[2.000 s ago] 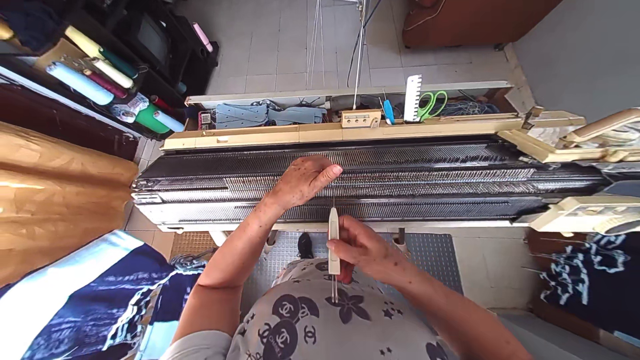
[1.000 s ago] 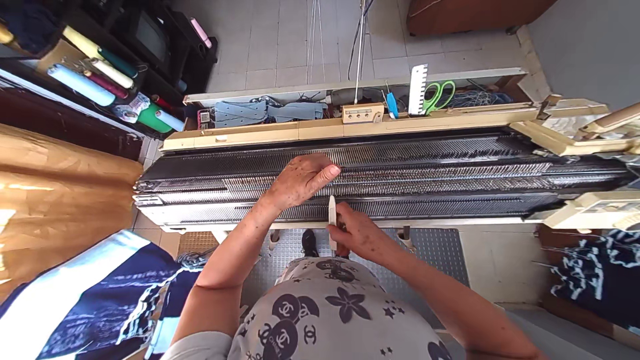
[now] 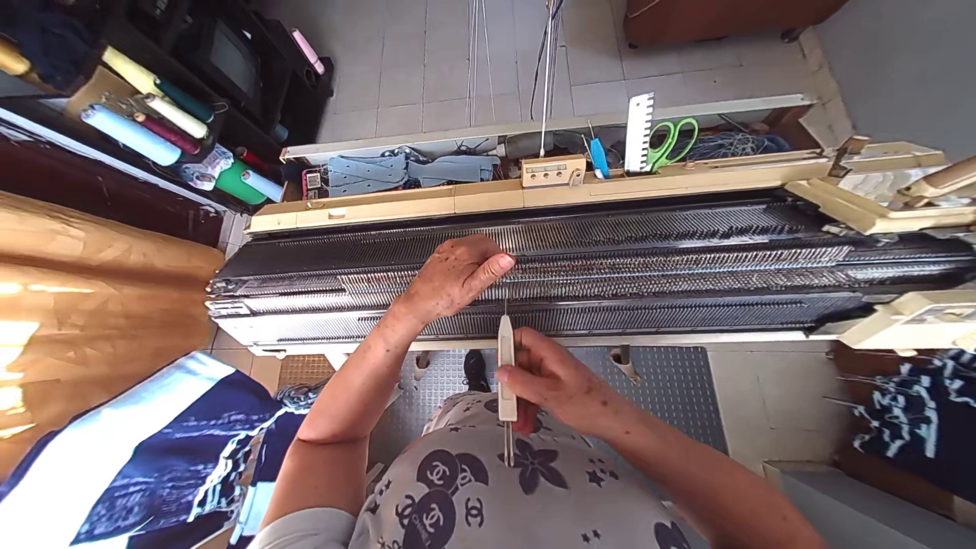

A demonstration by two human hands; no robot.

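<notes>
A double-bed knitting machine [image 3: 656, 313] with long rows of metal needles spans the view in front of me. My left hand [image 3: 460, 276] rests over its middle needle rows, thumb pointing right; what lies under the fingers is hidden. Below and to the right, my right hand [image 3: 545, 377] grips a white plastic-handled transfer tool [image 3: 507, 358], held lengthwise to my body. The tool's thin tip reaches up to the needles beside my left thumb, and two prongs stick out of its lower end over my shirt.
Behind the needle beds, a trough holds a blue-handled tool [image 3: 598, 158], a white notched comb [image 3: 638, 133] and green-handled scissors [image 3: 672, 145]. A machine carriage [image 3: 915, 320] sits at the right end. Yarn cones [image 3: 131, 135] stand left; dark blue knitted fabric [image 3: 175, 450] lies lower left.
The tool in my right hand tilted and drew partly out of sight a second ago and now lies full length again. My left hand stays at about the same place on the needle rows.
</notes>
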